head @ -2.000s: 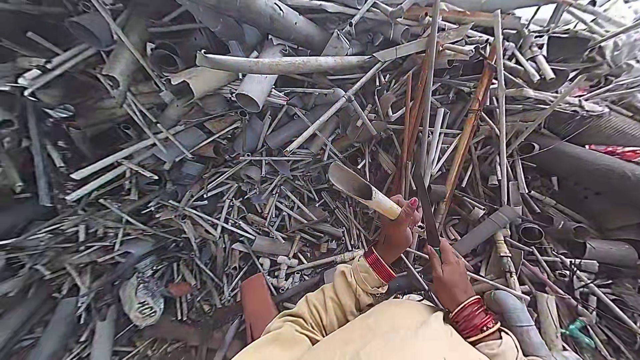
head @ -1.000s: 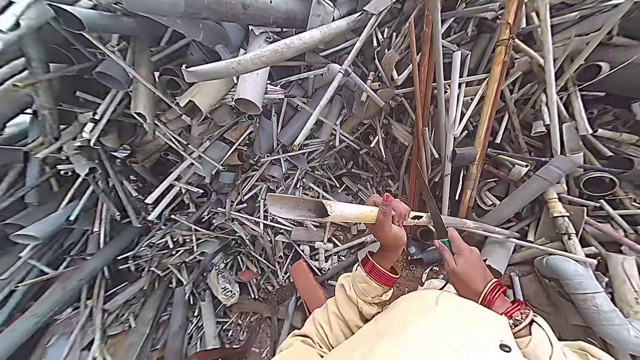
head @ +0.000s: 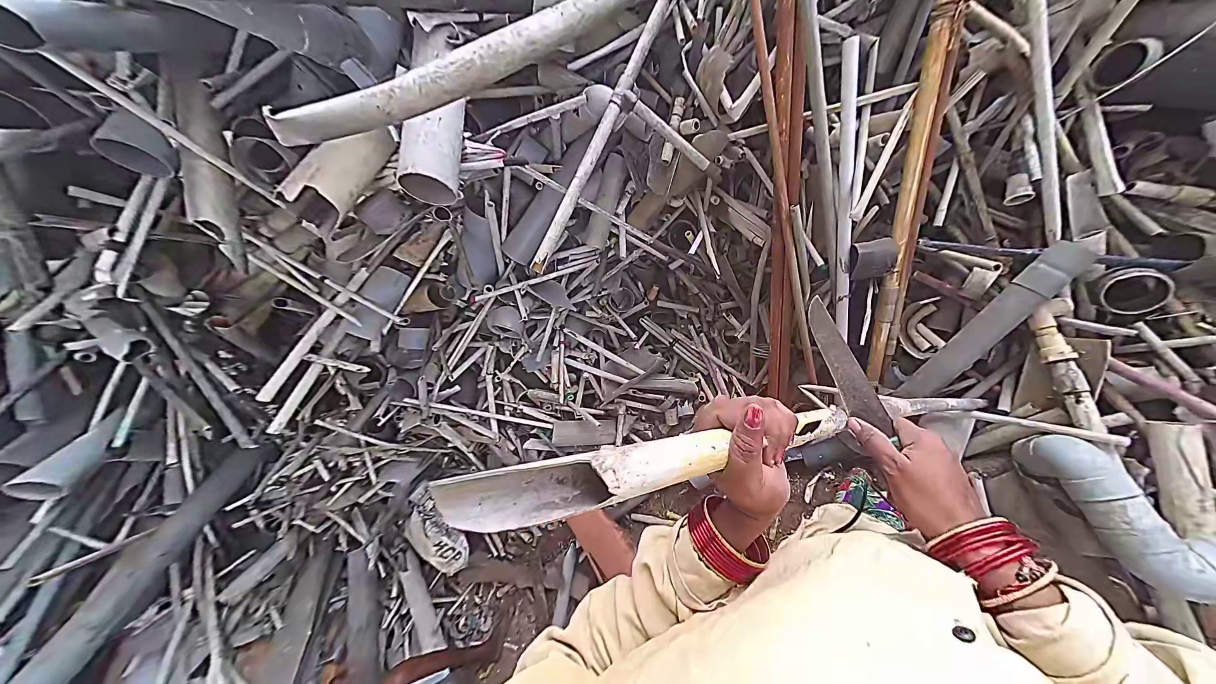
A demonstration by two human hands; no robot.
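My left hand [head: 750, 451] grips a whitish plastic pipe [head: 660, 463] around its narrow part. The pipe's cut-open, trough-like end points left and its thin end runs right, past my right hand. My right hand [head: 921, 475] is closed on a knife, whose handle is mostly hidden in the fingers. The dark, broad knife blade [head: 848, 370] slants up and left, crossing the pipe just right of my left hand. Whether the edge bites into the pipe, I cannot tell.
Scrap plastic pipes [head: 570, 361] lie heaped all around. Reddish-brown strips [head: 785, 218] and a yellowish-brown pole [head: 917, 190] rise beyond my hands. A grey bent pipe [head: 1111, 503] lies at the right. A large split pipe [head: 446, 76] crosses the upper left.
The pipe in my left hand, its open end slanting up and left two seconds ago, now lies nearer level, that end tipped lower left. The view has shifted somewhat. Both hands keep their hold.
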